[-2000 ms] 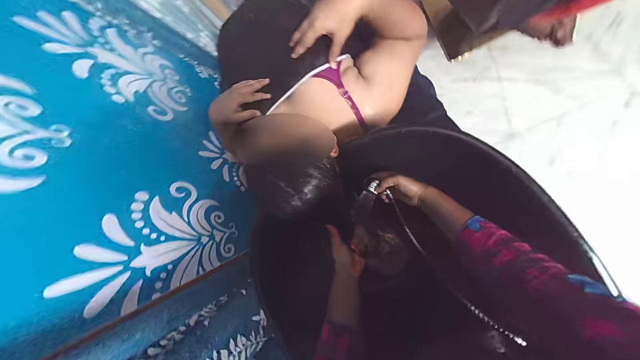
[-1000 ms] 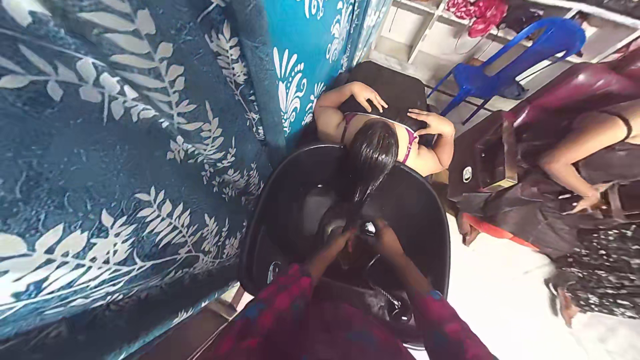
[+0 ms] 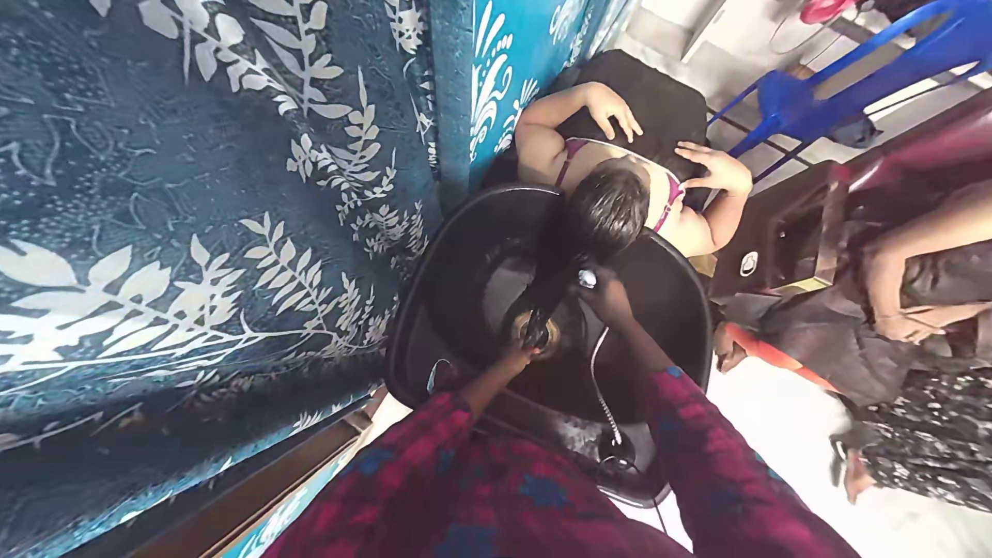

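A person leans back at a black shampoo basin (image 3: 434, 310), with long wet dark hair (image 3: 608, 205) hanging down into it. My left hand (image 3: 529, 347) is closed around the lower end of the hair, low in the basin near the round drain (image 3: 549, 324). My right hand (image 3: 608, 298) holds a shower head (image 3: 587, 278) beside the hair, at the right of the basin. From there a metal hose (image 3: 598, 380) runs down to the fitting at the basin's near rim. Whether water is flowing cannot be told.
On the left hangs a blue patterned curtain (image 3: 232, 186) close to the basin. A blue plastic chair (image 3: 876, 70) stands at the upper right. Another person's forearm (image 3: 930, 240) and a brown seat (image 3: 783, 232) are at the right, near the basin's side.
The view has swung widely since the first frame. My left hand has moved down along the hair since one second ago and is closed on its lower end.
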